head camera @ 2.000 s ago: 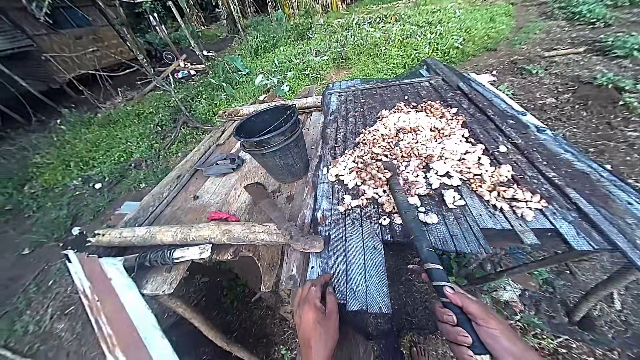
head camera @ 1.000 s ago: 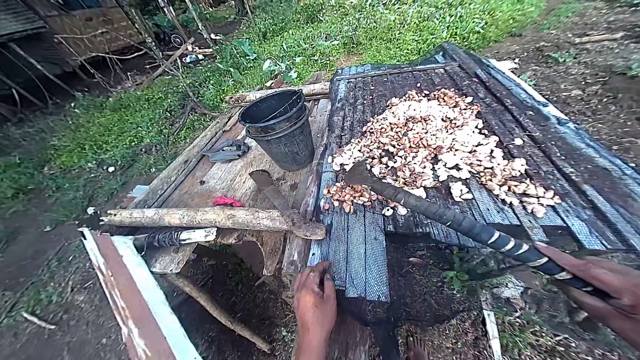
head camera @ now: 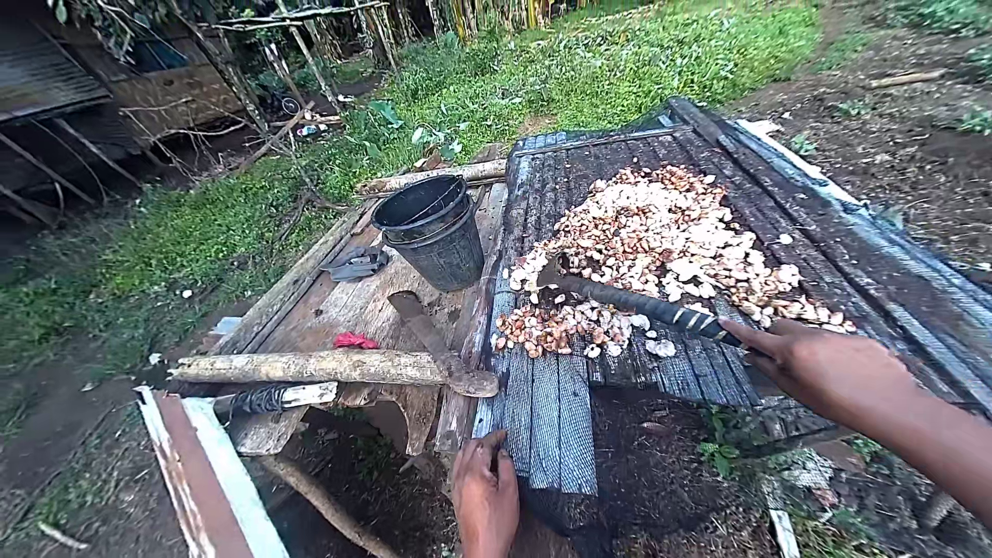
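Observation:
My right hand [head camera: 814, 360] grips the taped dark handle of a long-handled tool [head camera: 651, 306], whose head sits among pale and reddish-brown beans or seeds [head camera: 666, 225]. They are spread in a large heap, with a smaller group [head camera: 558, 329] on its near side. Under them is dark netting over corrugated sheets [head camera: 546, 395] on a raised rack. At the rack's near left corner, my left hand [head camera: 487, 488] rests with fingers curled by the net edge; whether it pinches the edge cannot be told. The tool head is partly hidden by the beans.
Left of the rack, a wooden platform [head camera: 333, 310] holds stacked black buckets [head camera: 446, 240], a flat blade [head camera: 422, 325], a pole [head camera: 310, 366], a red scrap [head camera: 355, 341] and a grey item [head camera: 356, 263]. A painted board [head camera: 205, 480] juts up at lower left.
My right hand and the tool have moved; the handle now reaches in from the right. A smaller group of beans has come away toward the near left. My left hand stays by the corner.

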